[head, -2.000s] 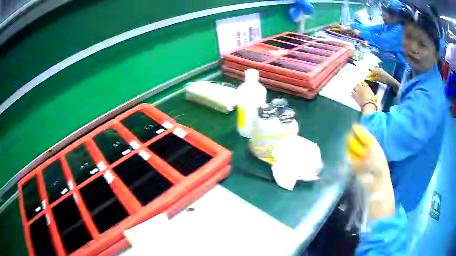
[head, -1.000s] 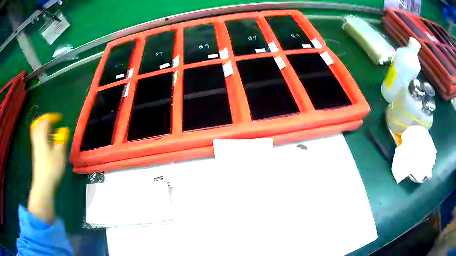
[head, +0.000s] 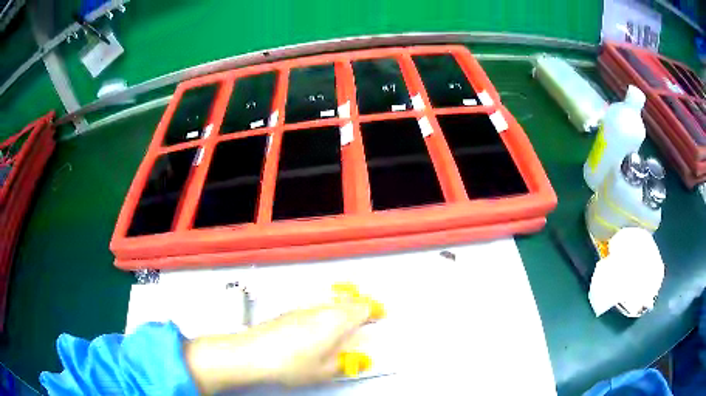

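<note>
My left hand (head: 298, 348) reaches in from the lower left over the white mat (head: 464, 309). It is slightly blurred, with orange-yellow finger cots. Its fingers and thumb look apart; a thin dark line shows below the thumb, and whether a white sheet lies in the hand is unclear. A white stack of sheets (head: 186, 302) lies at the mat's left, partly behind my sleeve. The red foam tray (head: 333, 229) stands behind the mat with black glossy panels (head: 308, 174) and white labels in two rows. Of my right arm only a blue sleeve (head: 631, 383) shows; the hand is out of frame.
At right stand a white bottle (head: 617, 139), a squat bottle with metal tops (head: 619, 205) and a white crumpled wipe (head: 631, 271). A long pale packet (head: 569, 89) lies behind. More red trays stand at far left (head: 27, 193) and far right (head: 666, 116).
My view turned from the right-hand side to the tray. My left hand moved right from beside the tray onto the mat. The white flap against the tray's front edge no longer shows there.
</note>
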